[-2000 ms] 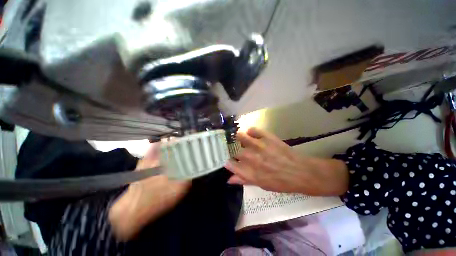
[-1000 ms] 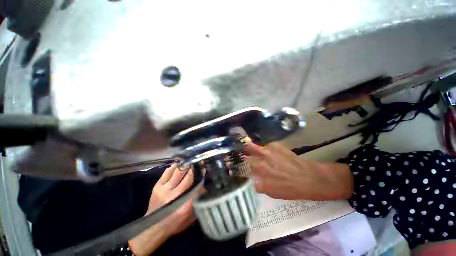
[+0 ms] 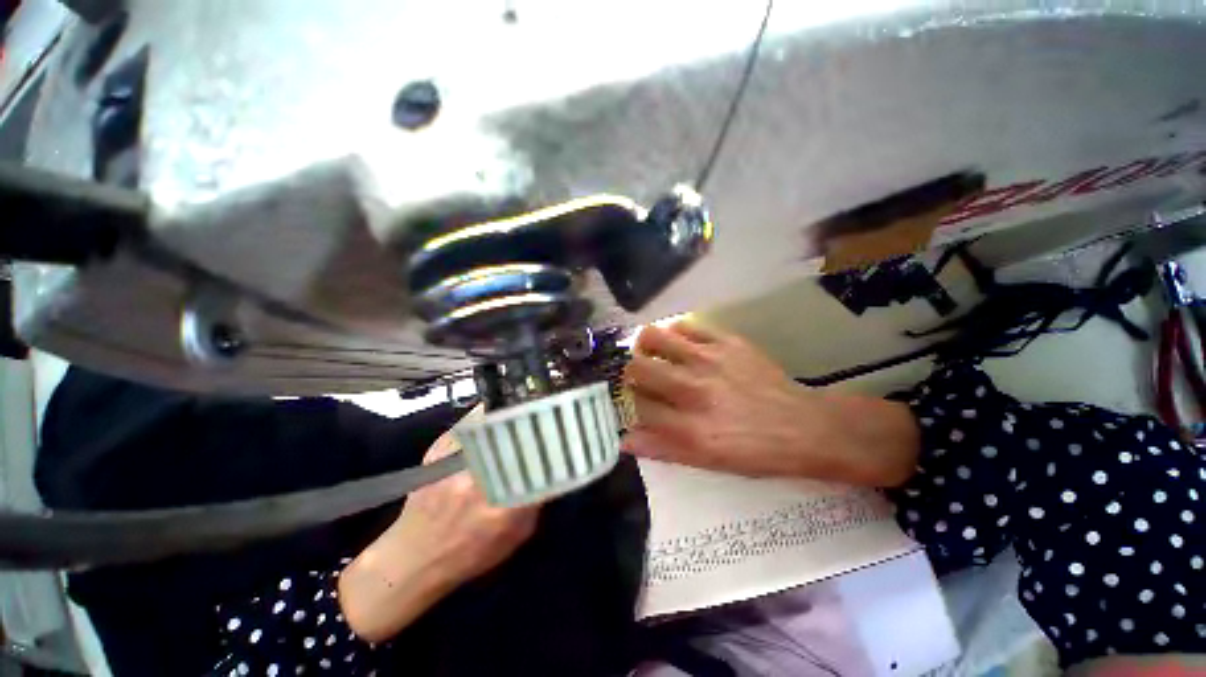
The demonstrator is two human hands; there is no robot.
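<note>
The black garment piece (image 3: 569, 582) lies left of and below the needle area and hangs over the near table edge. The white sewing machine head (image 3: 582, 93) fills the upper view. Its ribbed tension knob (image 3: 542, 446) hides part of my left hand (image 3: 443, 542), which rests on the black cloth; its fingertips are hidden. My right hand (image 3: 721, 403) is beside the needle area, fingers bent, its fingertips partly hidden; its grip cannot be made out. A thin black strip (image 3: 866, 366) runs from the right toward my right hand.
Tangled black strips (image 3: 1045, 304) lie on the bed at right, beside a small black clustered part (image 3: 889, 284). Red-handled snips (image 3: 1170, 351) lie at far right. A printed ruler (image 3: 767, 536) runs along the near table edge. A grey curved guard (image 3: 238, 521) crosses the lower left.
The view has shifted, so the machine head and knob sit higher and further left than one second ago. My left hand shows lower against the cloth. My right hand stays by the needle area.
</note>
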